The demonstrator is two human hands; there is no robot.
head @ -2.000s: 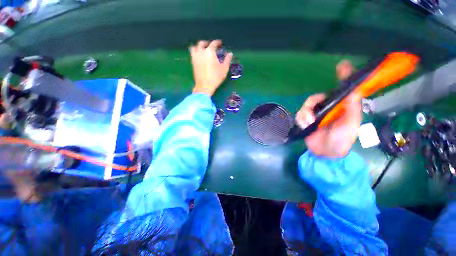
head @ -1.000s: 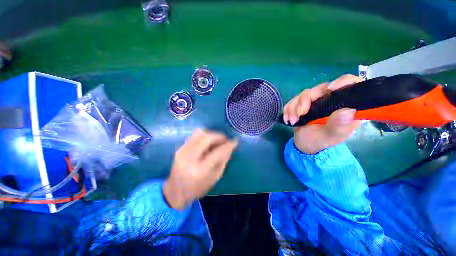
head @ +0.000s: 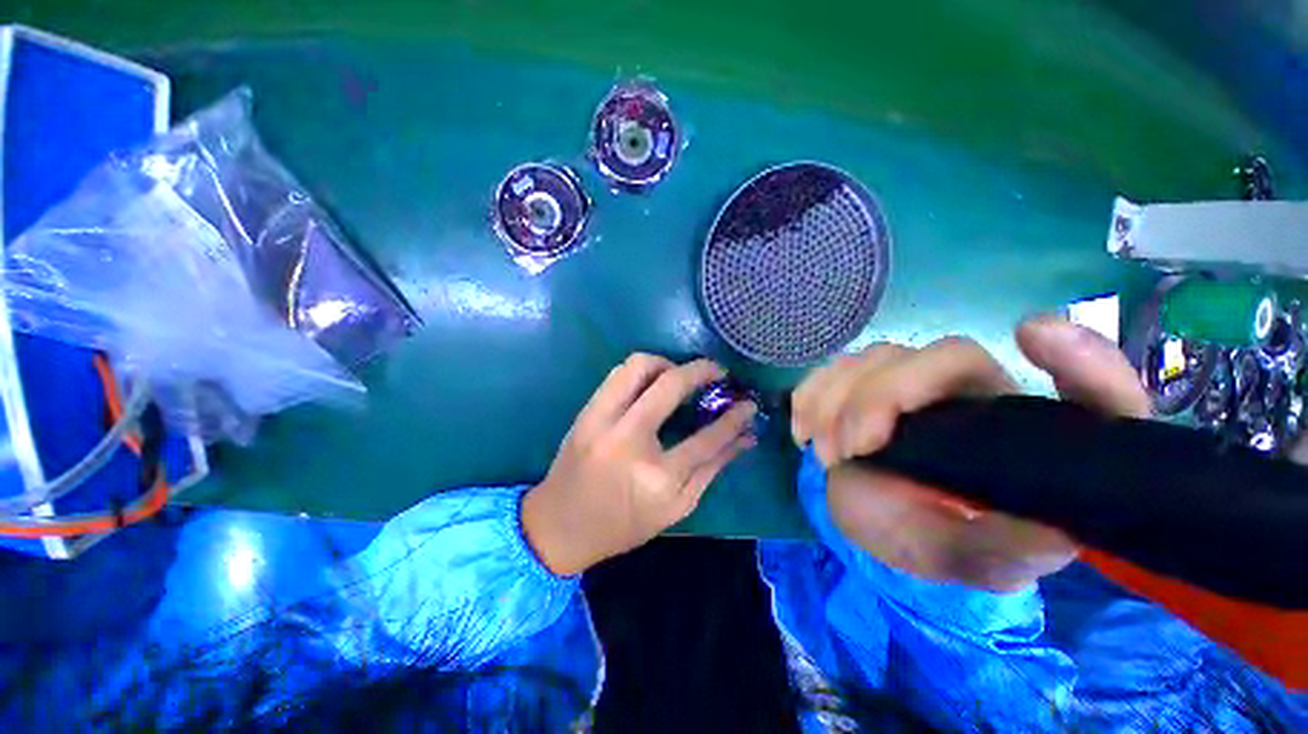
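My left hand (head: 631, 466) holds a small dark round unit (head: 722, 407) between its fingertips, just below the dish. My right hand (head: 932, 466) grips a thick black-and-orange electric screwdriver (head: 1133, 488). Its front end points left at the unit; the bit is too small and dark to tell whether it touches. The round grey screw dish (head: 796, 264) has a dimpled bottom, with dark screws (head: 782, 199) heaped at its upper left. Two more round units with silvery rings lie on the green bench, one at upper centre (head: 634, 136) and one lower left of it (head: 541, 210).
A crumpled clear plastic bag (head: 187, 273) lies at left against a blue box (head: 72, 158). Orange and clear tubes (head: 108, 505) loop at lower left. At right are a grey metal bar (head: 1212, 238), a white paper square (head: 1097, 316) and a pile of dark shiny parts (head: 1262, 387).
The left hand has come back from the far bench and now holds a unit beside the screwdriver's front. The right hand has brought the screwdriver nearer my body. The camera view has shifted.
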